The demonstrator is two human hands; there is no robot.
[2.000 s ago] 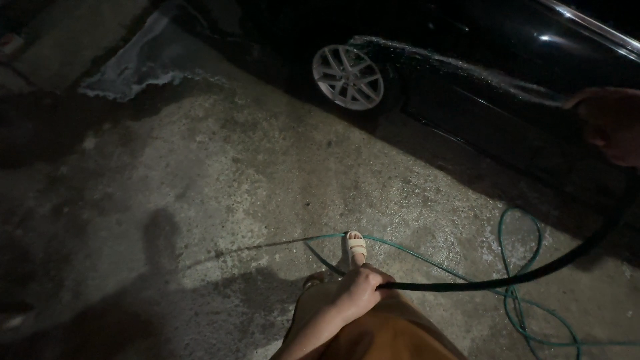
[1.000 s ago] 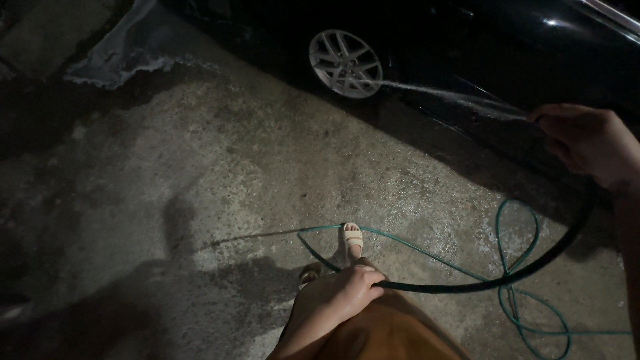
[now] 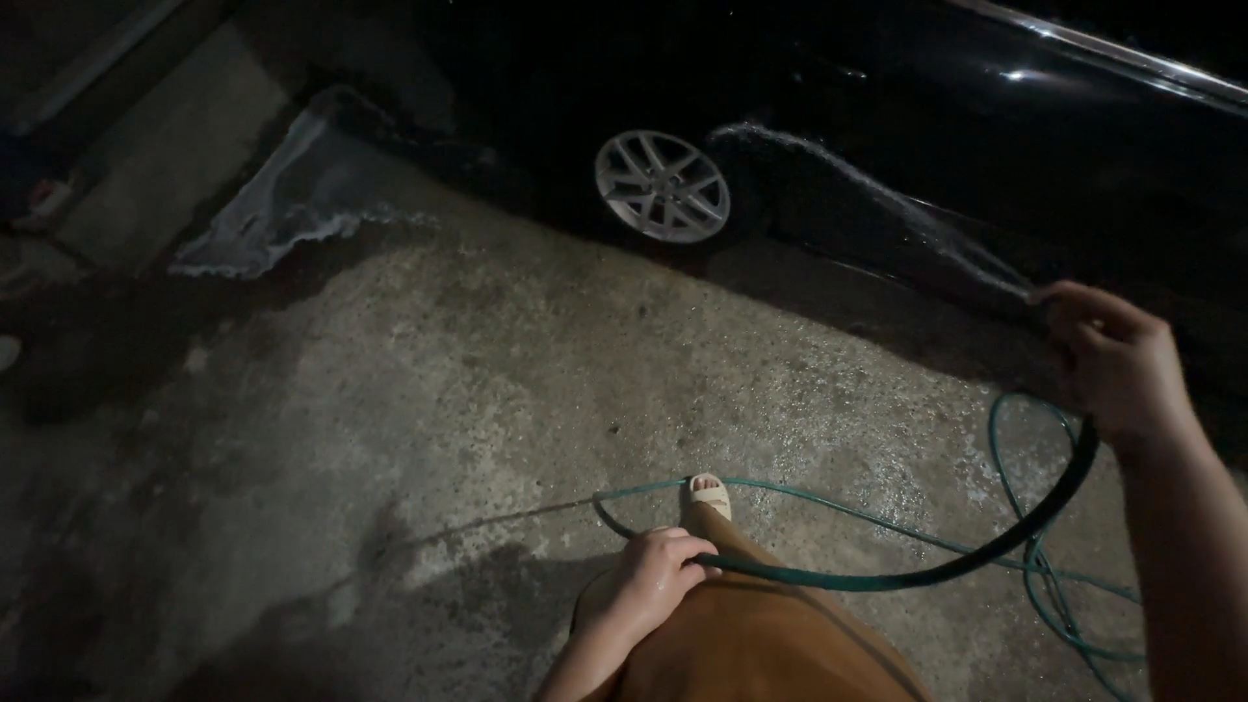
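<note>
My right hand (image 3: 1116, 361), at the right of the head view, grips the end of a green garden hose (image 3: 877, 582) and a stream of water (image 3: 877, 195) arcs from it toward a dark car (image 3: 926, 107). The water reaches the dark area just right of the silver alloy wheel (image 3: 663, 187). Low in the middle, my left hand (image 3: 663, 575) is closed around the same hose in front of brown clothing (image 3: 770, 643). Between the two hands the hose hangs in a curve.
Thinner green hose loops (image 3: 1038, 556) lie on the wet concrete floor (image 3: 507, 390) at the right. A pale sandal (image 3: 710, 495) on my foot is beside the hose. Whitish foamy water (image 3: 283, 205) spreads on the floor at upper left.
The stream ran onto the wheel one second ago; it now arcs to the wheel's right. My right hand stands lower in view than one second ago. My left hand still holds the hose.
</note>
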